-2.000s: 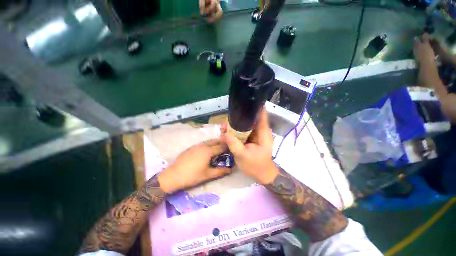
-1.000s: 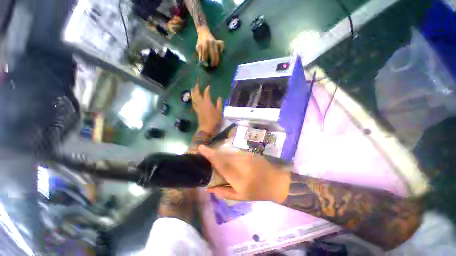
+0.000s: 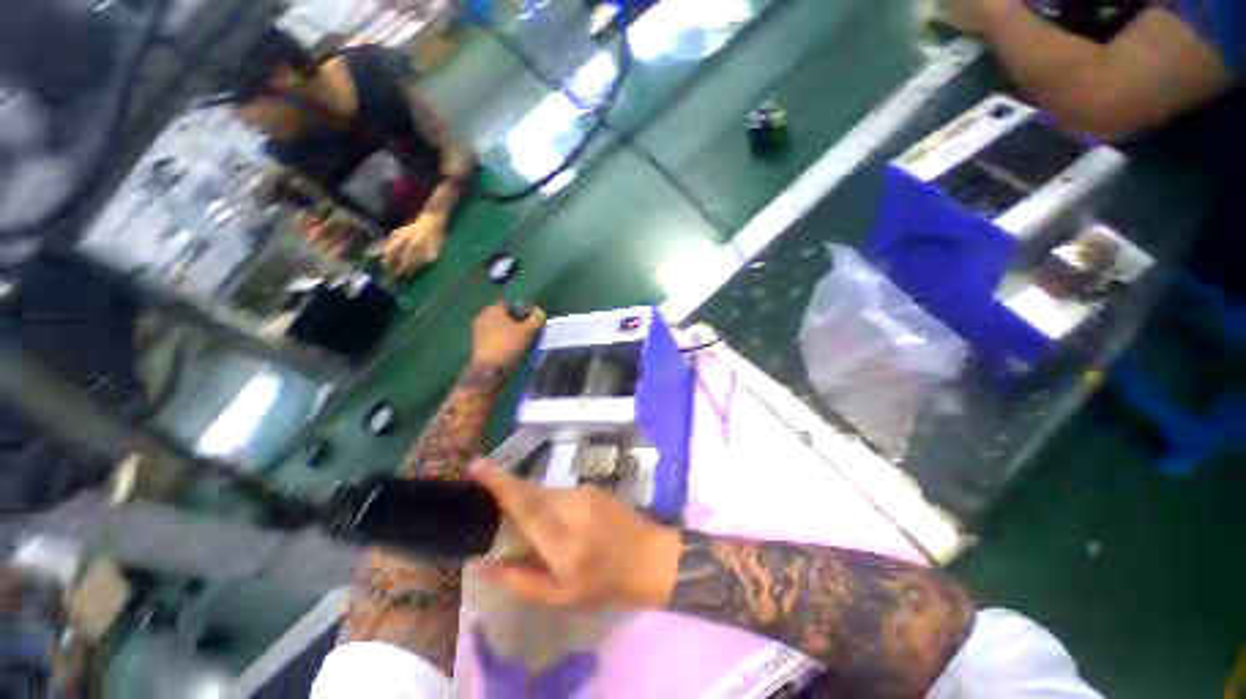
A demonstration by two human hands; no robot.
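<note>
My right hand [image 3: 581, 539] is closed around the nose end of the black electric screwdriver [image 3: 424, 516], which lies nearly level and points to the right. My left hand [image 3: 506, 337] is stretched out over the green belt beyond the screw feeder, its fingers around a small dark unit [image 3: 518, 311]. Whether the unit is gripped firmly or only touched is too small to tell. The screw feeder [image 3: 588, 369], with blue side and white top, stands just behind my right hand. Its metal front shows above the hand.
Small round units [image 3: 379, 418] lie on the green belt [image 3: 615, 232], another black one farther back. A second blue-white feeder [image 3: 1004, 178] and a crumpled clear bag [image 3: 875, 341] are at right. A person [image 3: 369, 137] works across the belt; another person's arm is upper right. Pink cardboard [image 3: 779, 478] lies in front.
My left hand has moved from open over the belt to closed fingers at a small unit. The view has swung right. My right hand keeps the screwdriver, held level since one second ago.
</note>
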